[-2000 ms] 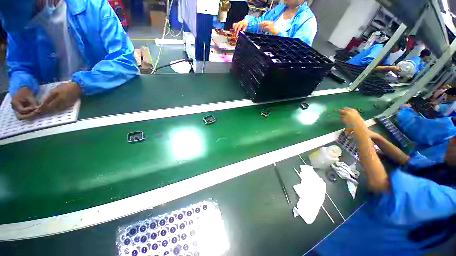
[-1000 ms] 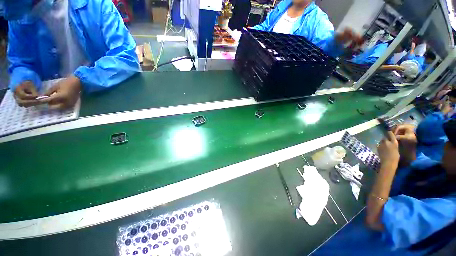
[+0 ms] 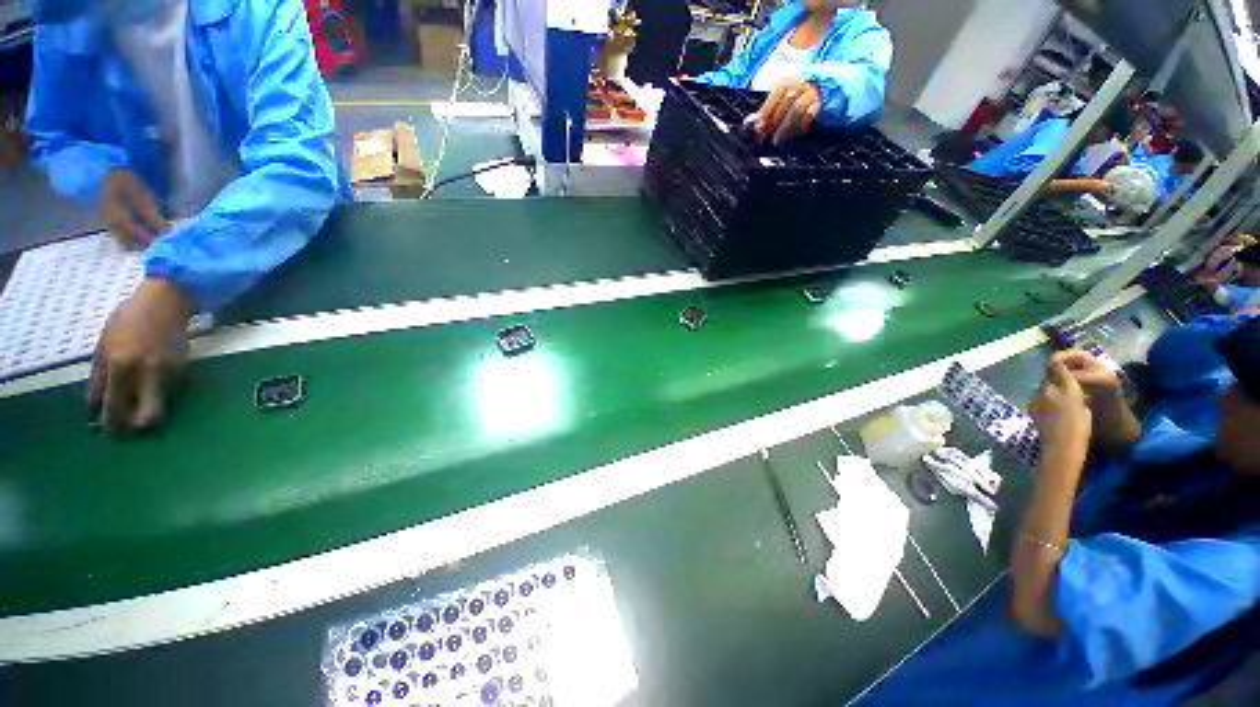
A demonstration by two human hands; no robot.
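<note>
Neither of my hands is in the picture. A shiny clear-white sheet [image 3: 587, 649] with rows of small dark round pads lies on the dark green bench mat at the bottom, cut off by the lower edge. A thin dark stick [image 3: 784, 508] lies to its right. A white wipe [image 3: 865, 539] lies right of the stick, with long pale sticks beside it. Several small square frames lie spaced along the green conveyor belt [image 3: 401, 442], such as one at the left [image 3: 279, 392] and one near the middle [image 3: 517, 339].
A worker's hand [image 3: 136, 362] reaches onto the belt at far left, beside a white perforated tray [image 3: 49, 307]. Stacked black trays [image 3: 774, 207] stand across the belt, another worker's hand on top. A whitish bottle [image 3: 905, 432] and a worker's arms [image 3: 1057, 470] are at right.
The square frames have moved left along the belt. The worker at left has reached down onto the belt. The worker behind the black trays has put a hand on them. The right worker's hands have drawn back.
</note>
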